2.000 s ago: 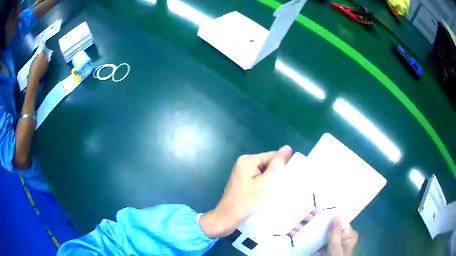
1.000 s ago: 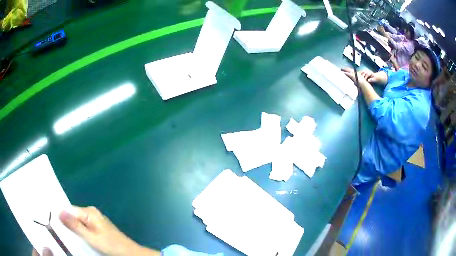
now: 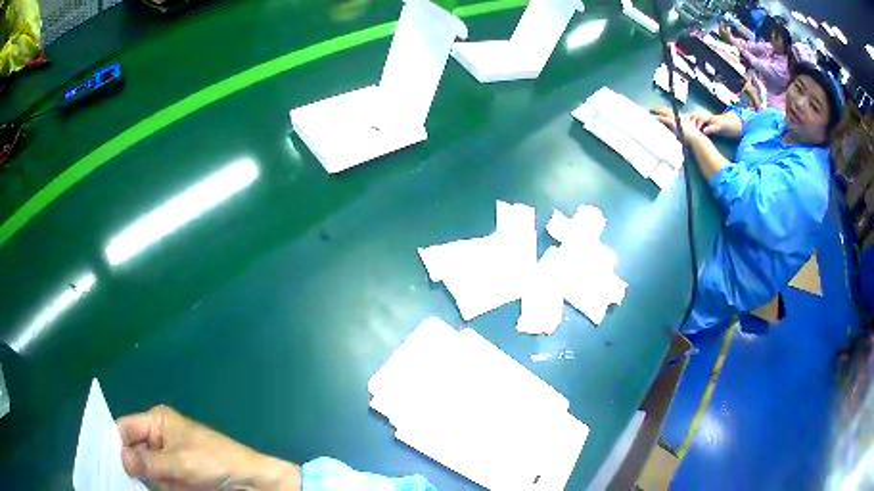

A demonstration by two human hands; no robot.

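Observation:
My right hand point(image 3: 187, 451) is at the bottom left, with its fingers closed on the edge of a white card insert point(image 3: 98, 446), seen narrow and cut off by the bottom edge. My left hand is not in view. A stack of flat white insert blanks point(image 3: 479, 408) lies at the bottom centre, to the right of my hand. Beyond it is a loose pile of small folded white card pieces point(image 3: 489, 268). An open white box point(image 3: 359, 125) with its lid raised stands further back on the green surface.
A second open white box point(image 3: 503, 58) stands behind the first. A person in a blue smock point(image 3: 767, 192) stands at the right, hands by another white stack point(image 3: 632, 134). A dark cable point(image 3: 686, 192) hangs in front. A blue device point(image 3: 93, 81) lies at the upper left.
The insert has turned to a narrower view and my left fingers have left the picture. Since the earliest frame, the view has swung right to the blanks and the neighbour. The open boxes have shifted slightly.

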